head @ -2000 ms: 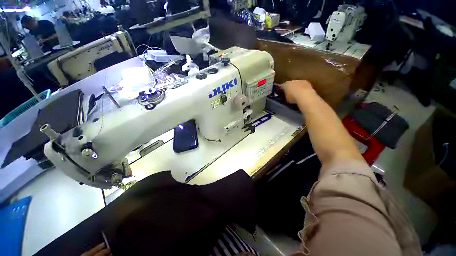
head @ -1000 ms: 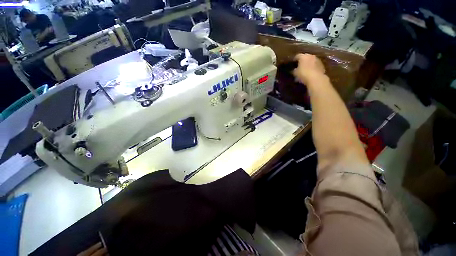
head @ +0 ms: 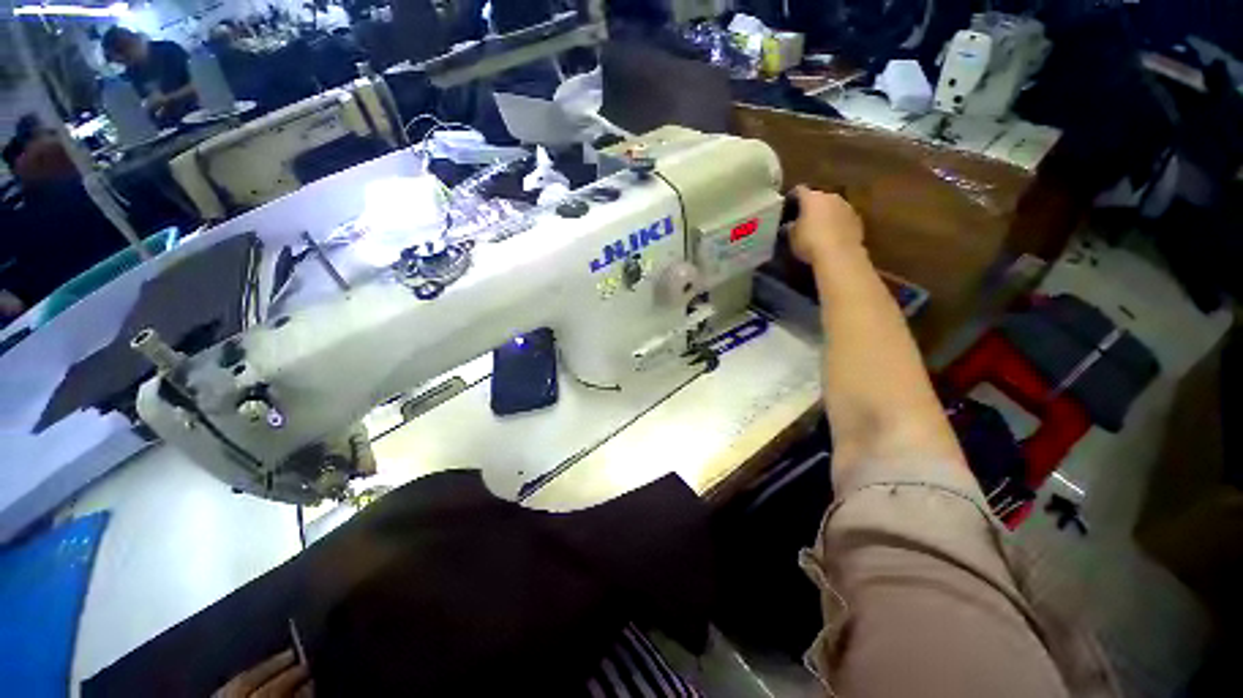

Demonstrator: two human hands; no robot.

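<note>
A dark garment panel (head: 436, 586) lies across the front table edge and the lap, its curved edge close to the needle area (head: 334, 494) of the white JUKI machine (head: 545, 259). My left hand (head: 269, 678) is cut off by the bottom edge; only some fingers show at the dark cloth, beside a thin pale line that may be a tool. Its grip is unclear. My right hand (head: 826, 226) is stretched out to the machine's right end, its fingertips at a small dark part partly hidden behind the machine's end. Whether it grips that part is unclear.
A black phone (head: 525, 372) lies under the machine arm. Dark cut pieces (head: 177, 321) lie behind the machine. A blue sheet (head: 48, 600) is at left. A red stool (head: 1050, 423) with grey cloth stands at right. A brown panel (head: 907, 205) rises behind my right hand.
My right hand was at the machine's right end, then lifted away to the right, and is now back against that end. The view has shifted slightly. The panel lies about the same.
</note>
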